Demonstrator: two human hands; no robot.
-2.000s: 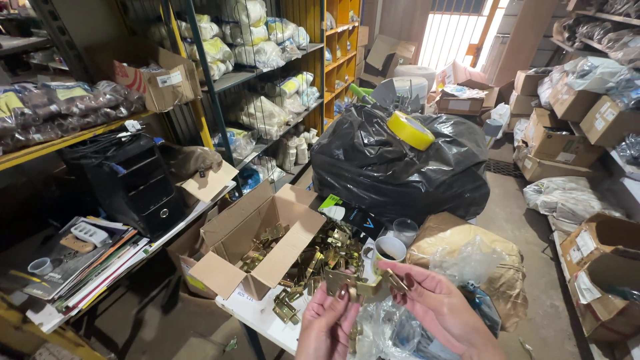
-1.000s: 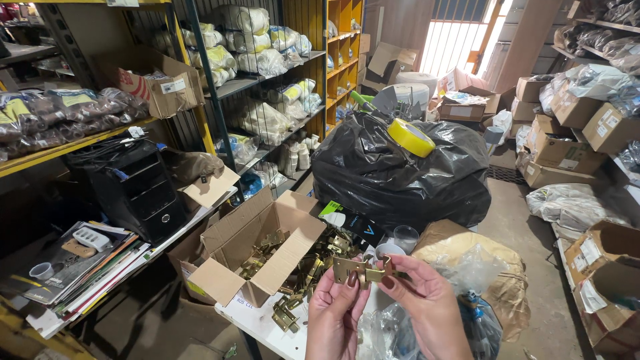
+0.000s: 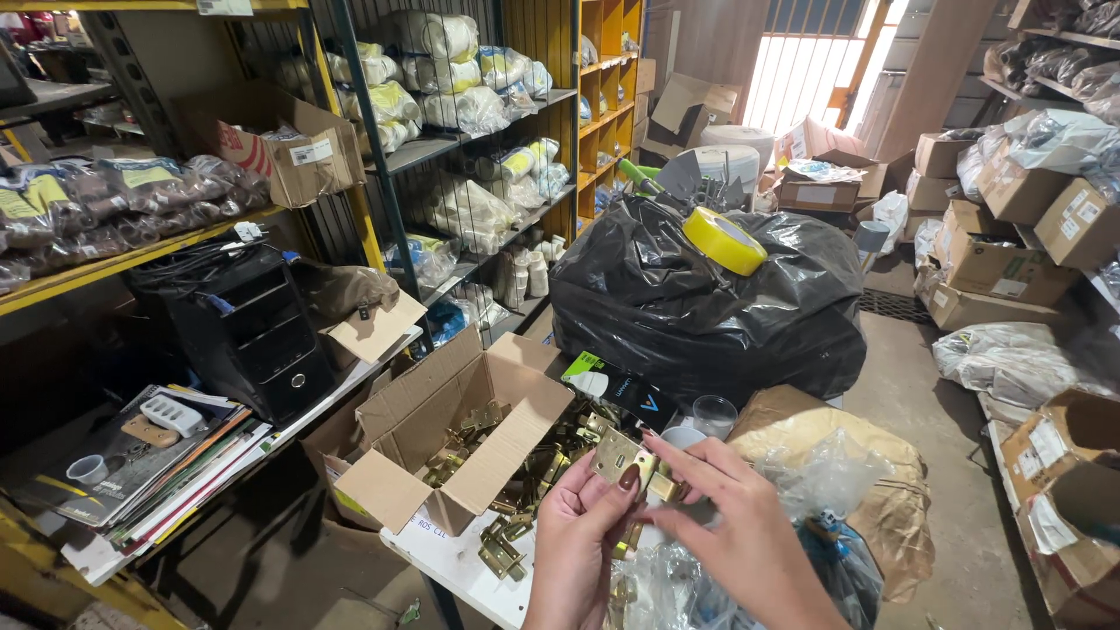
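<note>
Between my hands is a brass-coloured metal latch point(image 3: 623, 457) with a slotted plate. My left hand point(image 3: 582, 525) grips the plate between thumb and fingers. My right hand point(image 3: 731, 512) has its fingertips on the latch's right end. Loose brass-coloured latch pieces point(image 3: 501, 553) lie heaped on the white table point(image 3: 477, 582) behind and left of my hands. More of them sit in an open cardboard box point(image 3: 464, 437). Clear plastic bags point(image 3: 678, 577) lie under my hands, and a white cup point(image 3: 682, 436) stands partly hidden behind my right fingers.
A black plastic bag point(image 3: 700, 306) with a yellow tape roll point(image 3: 724, 241) on top stands behind. Brown paper packing point(image 3: 831, 455) lies to the right. On the left, a black computer tower point(image 3: 254, 324) stands on a lower shelf. Stocked shelves and cartons point(image 3: 1006, 262) line both sides.
My hands, apart two seconds ago with a metal piece in each, have come together at one latch. The right fingers have shifted over its right end.
</note>
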